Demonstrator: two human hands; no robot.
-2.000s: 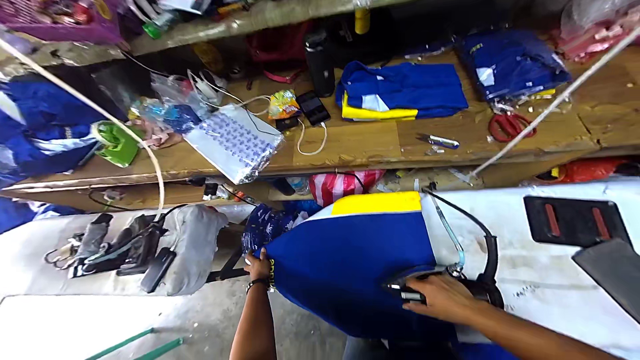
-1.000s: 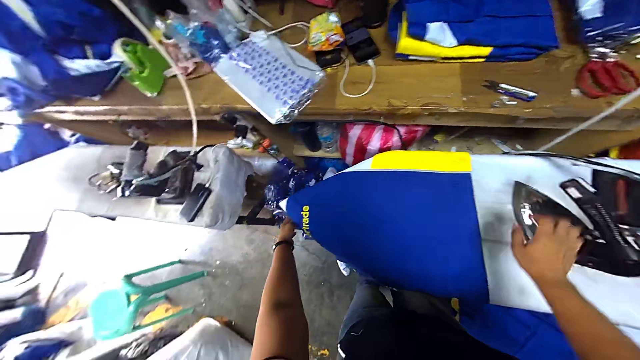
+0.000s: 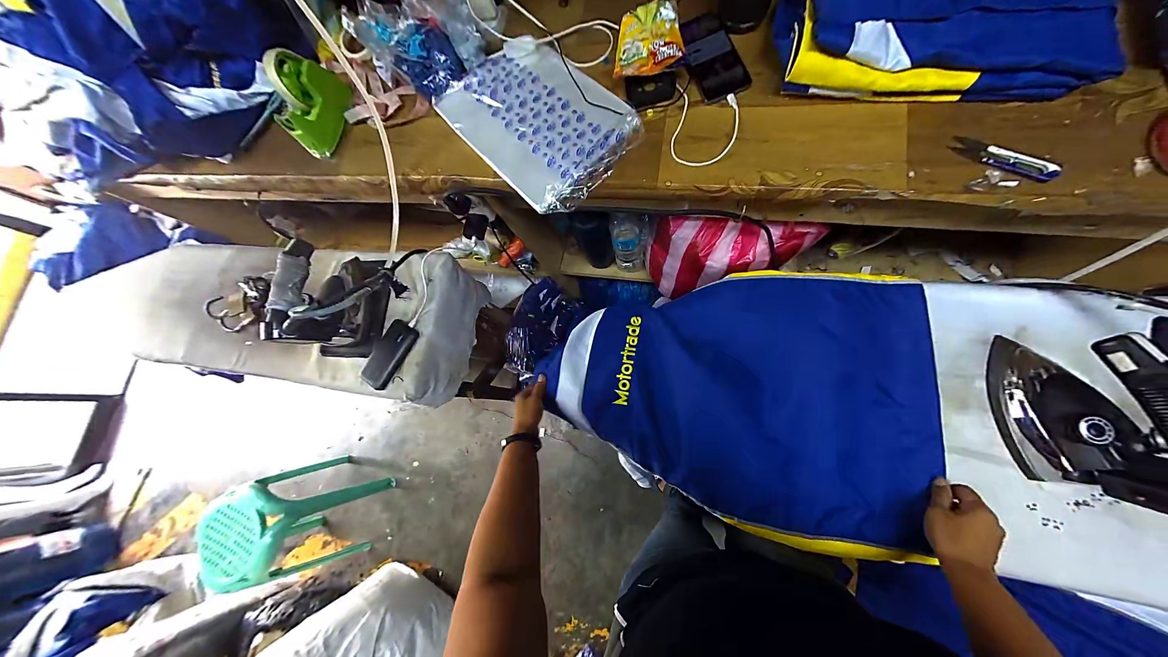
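Observation:
A blue garment (image 3: 785,392) with yellow edging, a white band and yellow lettering lies over the narrow end of a white-covered ironing board (image 3: 967,365). My left hand (image 3: 529,406), with a dark band at the wrist, grips the garment's edge at the board's tip. At the garment's lower right edge, my right hand (image 3: 963,527) pinches the cloth between thumb and fingers. A black electric iron (image 3: 1058,415) lies on the board to the right, apart from my right hand. Blue cloth (image 3: 922,602) hangs below the board near my body.
Beyond the board runs a wooden table (image 3: 821,146) with folded blue garments (image 3: 995,46), a cutter-like tool (image 3: 1008,159), phones and a green tape dispenser (image 3: 315,100). Another padded board (image 3: 201,301) at left carries a second iron (image 3: 342,301). A green plastic stool (image 3: 242,525) lies tipped on the floor.
My right hand has let go of the iron, which stands at the right, and has taken hold of the garment's edge. The yellow panel seen on top earlier now shows only as edging.

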